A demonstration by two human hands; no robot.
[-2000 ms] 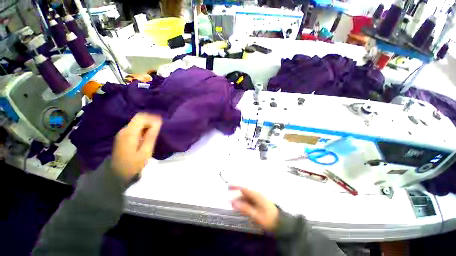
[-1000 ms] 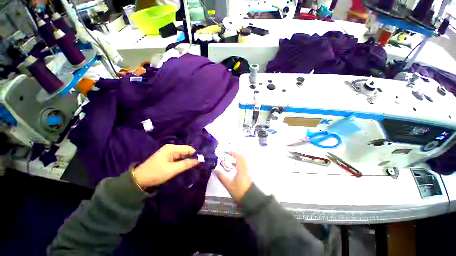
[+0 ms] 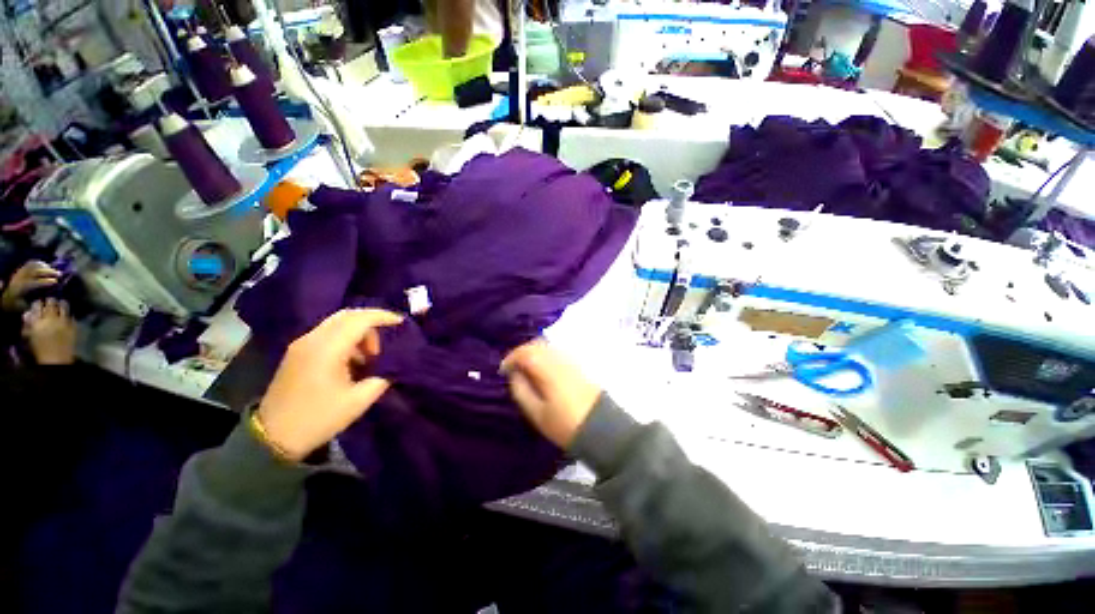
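Observation:
A large heap of dark purple garment cloth (image 3: 516, 240) lies left of the needle area and hangs over the table's front edge. A small white tag (image 3: 417, 299) shows on it. My left hand (image 3: 327, 381) is at the cloth's left side, thumb and fingers apart around a fold; whether it grips is unclear. My right hand (image 3: 550, 390) pinches the cloth near a small white spot. The white sewing machine (image 3: 829, 270) stands to the right, its presser foot area (image 3: 682, 342) without cloth under it.
Light-blue scissors (image 3: 829, 369) and red thread snips (image 3: 874, 439) lie below the machine head. More purple garments (image 3: 841, 168) are heaped behind it. Thread cones (image 3: 198, 162) and another machine (image 3: 144, 234) stand left. Another person's hands (image 3: 46, 321) show at far left; a person's arm reaches into the green basin (image 3: 447, 67).
The view has shifted left. My hands first moved to the cloth's front part and now lie farther apart on it. My right hand has closed on the cloth. The front cloth is more spread.

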